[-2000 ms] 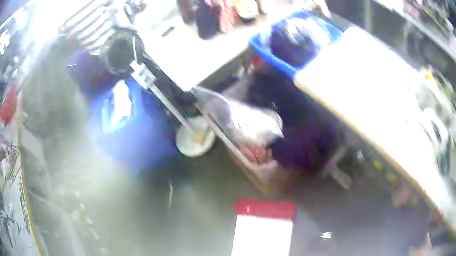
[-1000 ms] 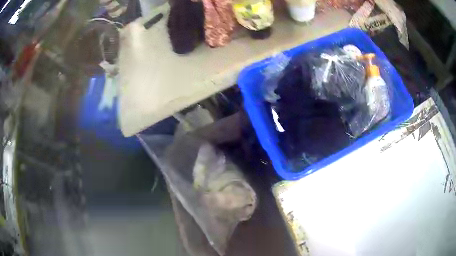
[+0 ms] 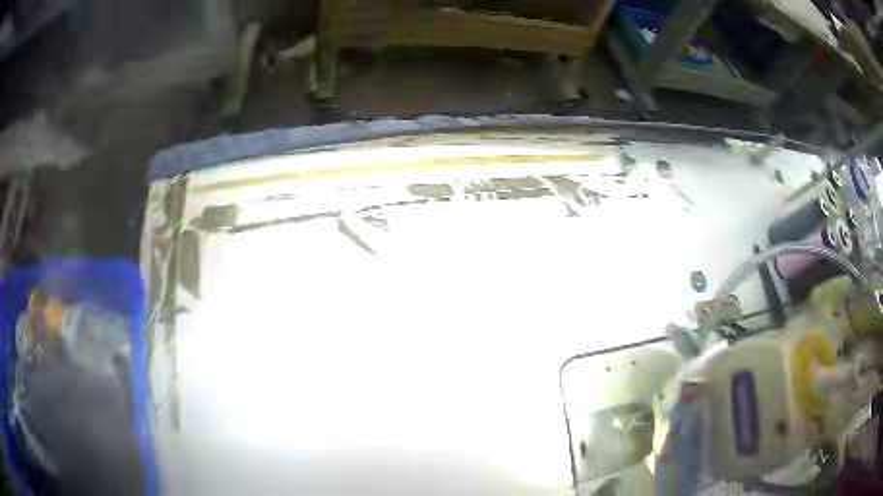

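Observation:
No hand is in the picture. Nearest in front of me is a white sewing table [image 3: 387, 320], brightly lit, with worn brown marks and tape along its far and left edges. A cream industrial sewing machine [image 3: 745, 397] stands at the right, with a yellow part on its top. Its metal plate [image 3: 620, 387] is set into the table beside it. A blue plastic basket [image 3: 145, 387] is at the left edge of the table, blurred, with dark contents, a clear bag and an orange-topped item.
Thread spools [image 3: 835, 218] or similar round parts are at the right rim. A wooden bench or frame [image 3: 465, 31] stands beyond the table's far edge. A blue container [image 3: 678, 44] is at the upper right, behind metal or wooden legs.
The view has swung to the right. The basket has shifted from the centre right to the lower left, and the sewing machine has come into view. The clear bag below the other table has left the picture.

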